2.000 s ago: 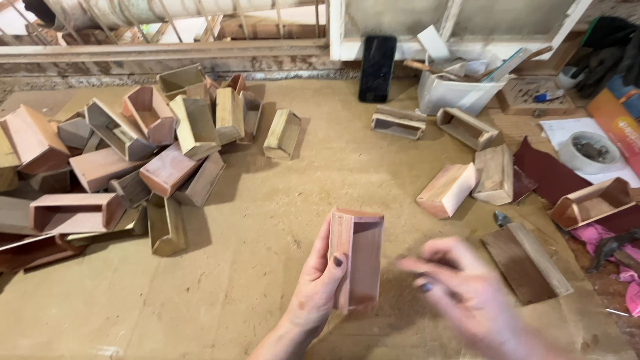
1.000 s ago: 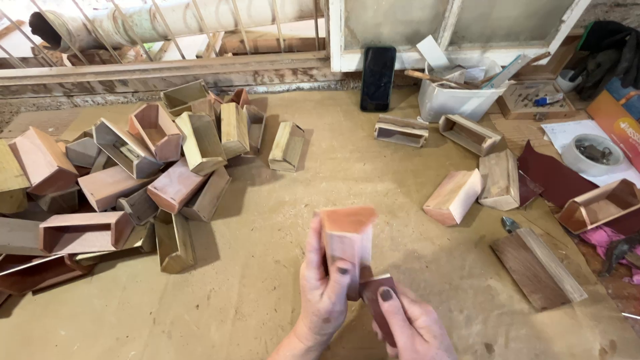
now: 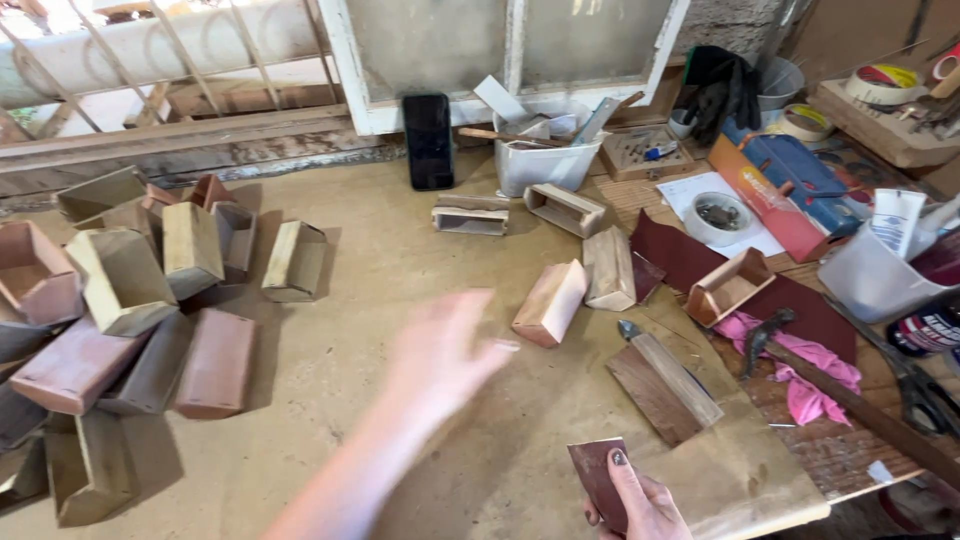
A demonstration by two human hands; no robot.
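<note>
My left hand (image 3: 450, 352), blurred by motion, is over the middle of the paper-covered table, its fingers apart and nothing seen in it. Just right of it lies a small pinkish wooden box (image 3: 551, 304), beside a paler one (image 3: 609, 268). My right hand (image 3: 637, 495) is low in the view and grips a folded piece of dark red sandpaper (image 3: 600, 480) between thumb and fingers. Above that hand a brown wooden box (image 3: 664, 390) rests on the paper. A reddish wooden box (image 3: 216, 364) lies at the right side of a heap of similar boxes.
More boxes (image 3: 116, 281) are heaped at the left. A phone (image 3: 428, 142) leans near the window, beside a white plastic tub (image 3: 547, 161) of tools. At the right are sandpaper sheets (image 3: 810, 307), a hammer (image 3: 817, 375) on a pink cloth (image 3: 821, 397), scissors (image 3: 919, 390) and an orange box (image 3: 772, 195).
My left hand has let go of the pinkish box it held and is apart from my right hand. A reddish box now lies at the heap's right side. The view has shifted right.
</note>
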